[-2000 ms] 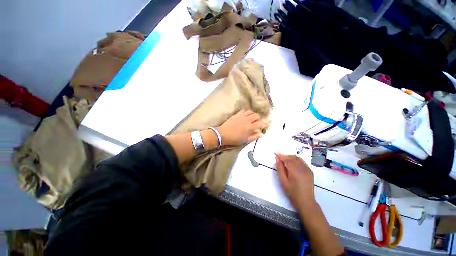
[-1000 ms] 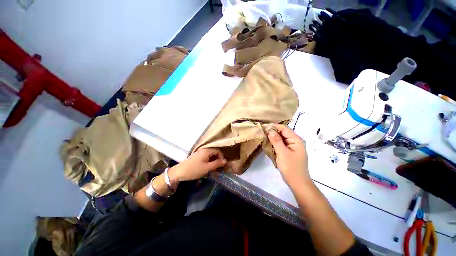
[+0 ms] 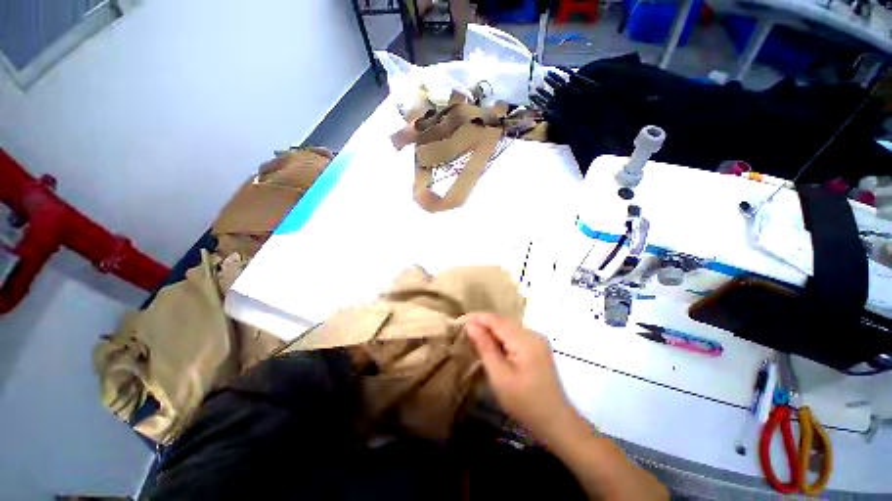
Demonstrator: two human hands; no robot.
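The tan garment piece [image 3: 430, 328] lies bunched at the table's front edge, partly over the wearer's lap. My right hand [image 3: 513, 367] pinches its upper edge between thumb and fingers. My left hand is not visible; the dark left sleeve [image 3: 284, 391] runs up to the cloth, and the hand is hidden under or behind it. The white sewing machine head [image 3: 611, 230] stands right of the cloth, with its presser foot area [image 3: 616, 303] apart from the cloth.
Brown cut strips [image 3: 455, 147] lie at the far left of the table [image 3: 362, 245]. A tan pile [image 3: 181, 342] sits left, below table level. Thread snips [image 3: 682, 340], scissors [image 3: 794, 445], a pen [image 3: 753, 406] and a dark phone [image 3: 748, 313] lie right. Black cloth [image 3: 685, 117] is behind.
The garment piece has come off the table middle toward the wearer and is more bunched. My right hand moved with its edge. My left hand has gone out of sight. The camera view has shifted.
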